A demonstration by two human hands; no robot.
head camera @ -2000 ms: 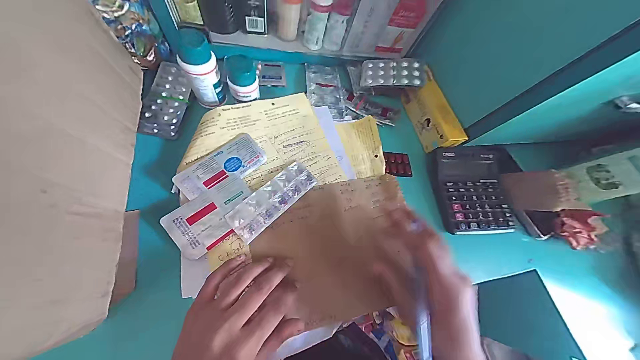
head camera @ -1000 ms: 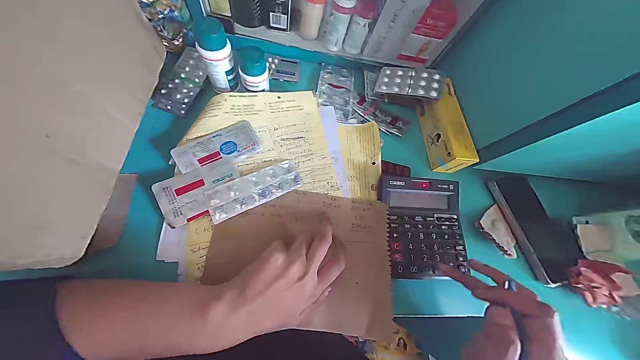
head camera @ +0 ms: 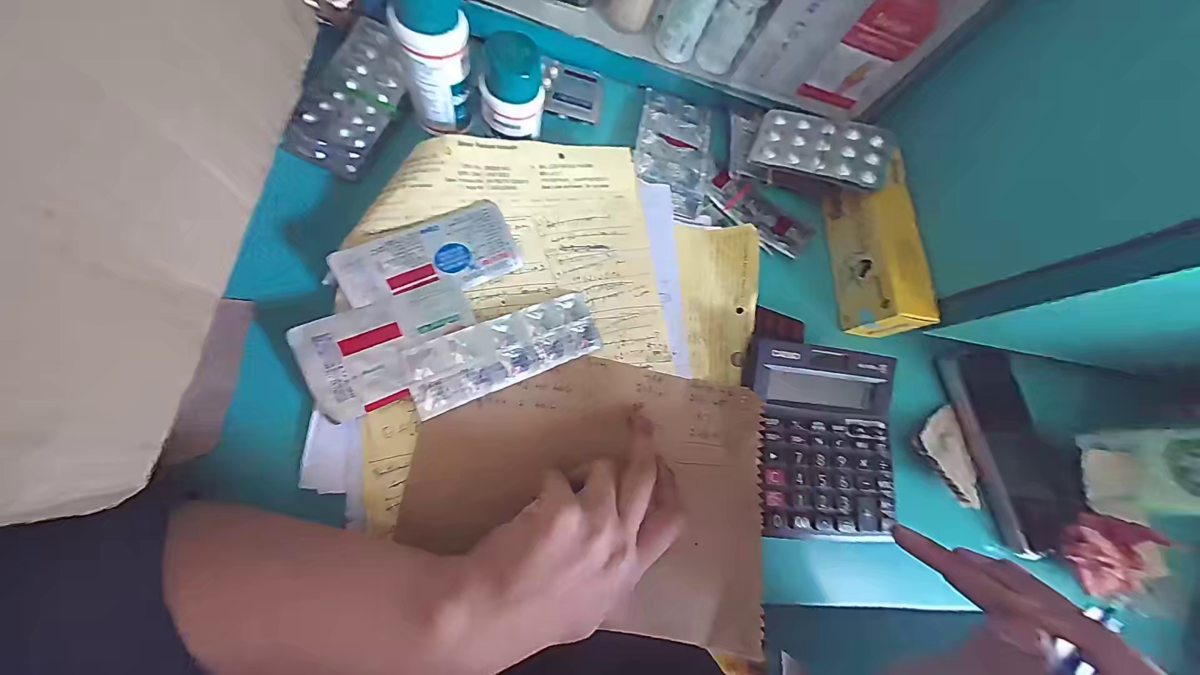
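My left hand (head camera: pixel 581 534) rests on a brown paper bag (head camera: pixel 703 562) that bears handwriting, its index finger extended onto the writing. At the lower right my right hand (head camera: pixel 1022 600) holds a pen (head camera: pixel 1073 652), partly cut off by the frame; its index finger points at the lower right corner of a black Casio calculator (head camera: pixel 825 441). The calculator lies against the bag's serrated edge. Above the bag, a silvery blister strip (head camera: pixel 506 352) and two foil medicine strips (head camera: pixel 427 253) overlap on yellow handwritten sheets (head camera: pixel 600 206).
White bottles with teal caps (head camera: pixel 436 66), more blister packs (head camera: pixel 820 148) and a yellow box (head camera: pixel 881 253) stand or lie along the back. A dark phone (head camera: pixel 998 450) and crumpled banknotes (head camera: pixel 1116 553) are at the right. A large cardboard piece (head camera: pixel 131 234) covers the left side.
Two seconds ago both hands were at the bag; my right hand has since moved right to the calculator. The bag now reaches the calculator's left side. The view has moved closer.
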